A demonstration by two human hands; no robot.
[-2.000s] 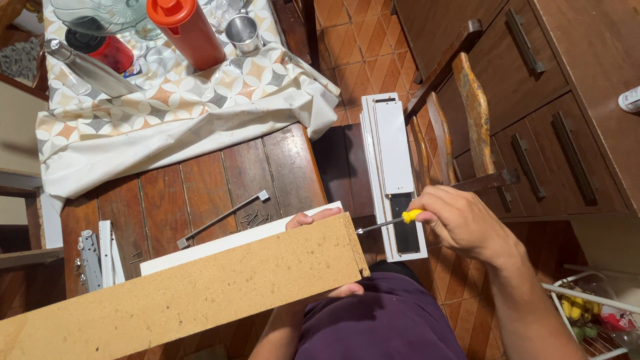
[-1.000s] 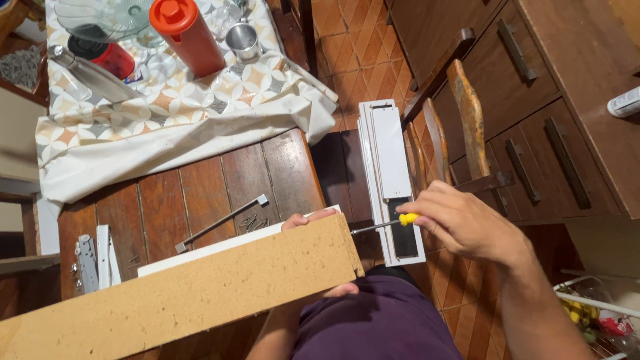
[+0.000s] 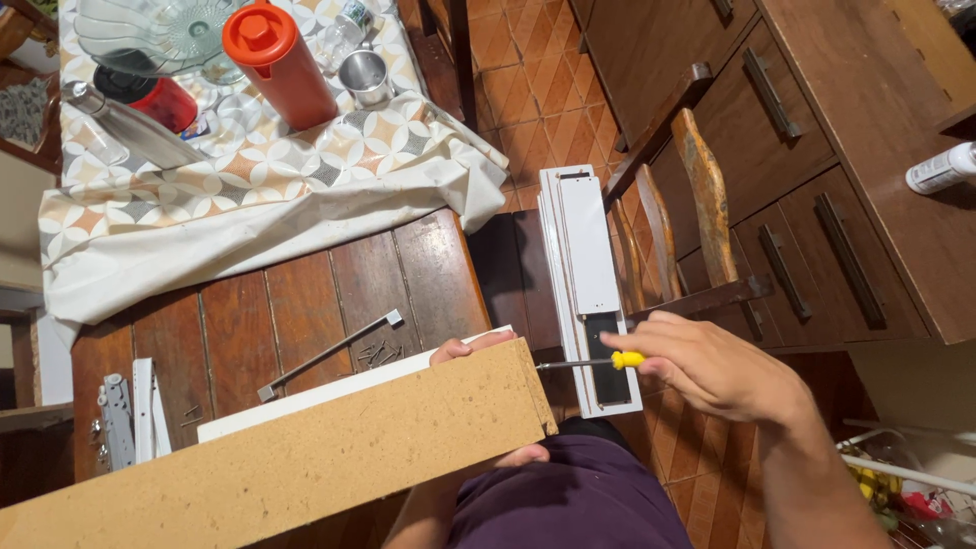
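Observation:
A long particleboard panel (image 3: 305, 450) slants across the lower left, its near end over my lap. My left hand (image 3: 488, 404) grips it near that end, fingers over the top edge and thumb at the lower edge; the palm is hidden beneath. My right hand (image 3: 709, 366) holds a screwdriver by its yellow handle (image 3: 627, 360), the shaft (image 3: 576, 364) pointing left with its tip at the panel's end face. Behind the panel, a white board (image 3: 358, 385) shows along its far edge. Several loose screws (image 3: 380, 354) lie on the wooden table beside a metal bar handle (image 3: 332, 354).
Metal drawer slides (image 3: 118, 419) lie at the wooden table's (image 3: 297, 305) left. White panels (image 3: 587, 244) are stacked beside a wooden chair (image 3: 705, 198). A red pitcher (image 3: 286, 72), steel mug (image 3: 366, 76), steel bottle (image 3: 137, 126) and glass bowl (image 3: 179, 30) stand on the tablecloth. Drawers (image 3: 785, 252) flank the right.
The screwdriver has stayed at the panel's end while the fingers of my right hand have shifted on and around its handle. My left hand still holds the panel.

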